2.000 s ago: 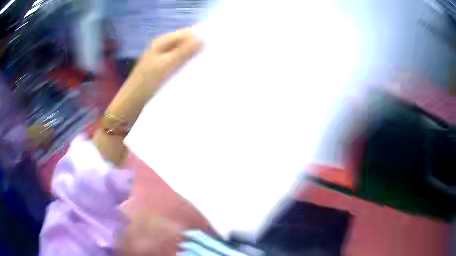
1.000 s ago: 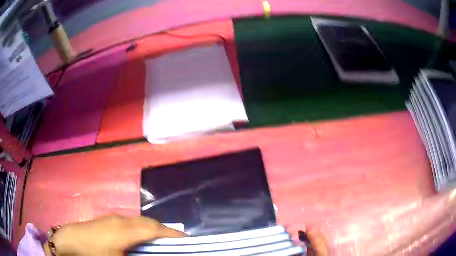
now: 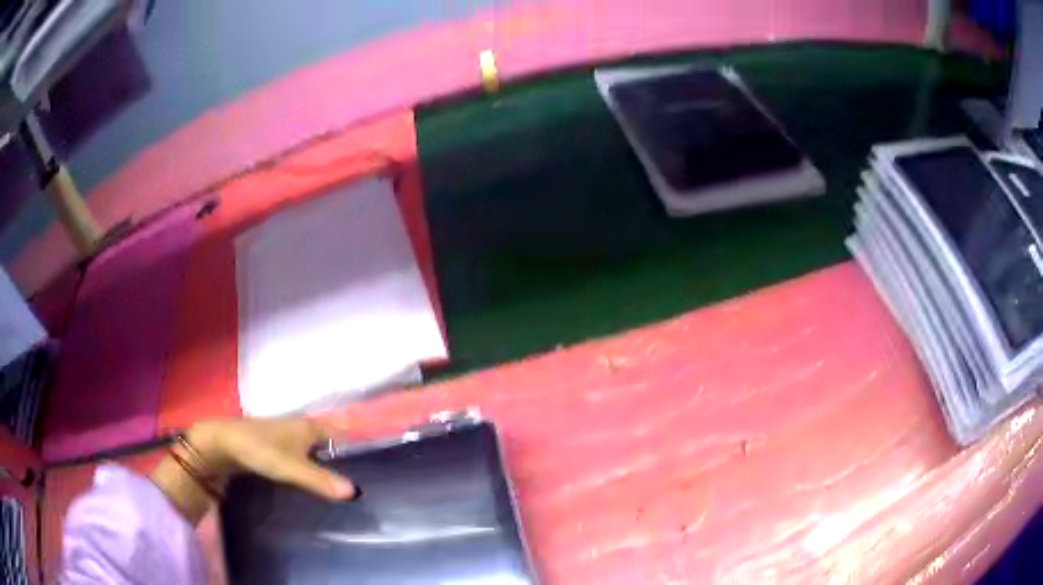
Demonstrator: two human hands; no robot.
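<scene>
A black glossy tablet-type unit [image 3: 395,531] lies at the bottom centre, cut off by the frame's lower edge, with glare across its face. Small shiny bits show along its far edge. My left hand [image 3: 269,459] holds its far left corner, the thumb on the black face and the other fingers hidden behind the edge. Whether more units lie under it cannot be seen. My right hand is out of the picture.
White sheets [image 3: 332,303] lie on the red area. One white-bordered black unit [image 3: 715,131] lies on the green mat [image 3: 515,251]. An interleaved stack [image 3: 955,274] stands at the right. More stacked edges show at the far left.
The several striped edges held low in front are no longer seen; a black face shows there. My left hand has moved to the far left corner. My right hand has left the picture. The view has shifted right.
</scene>
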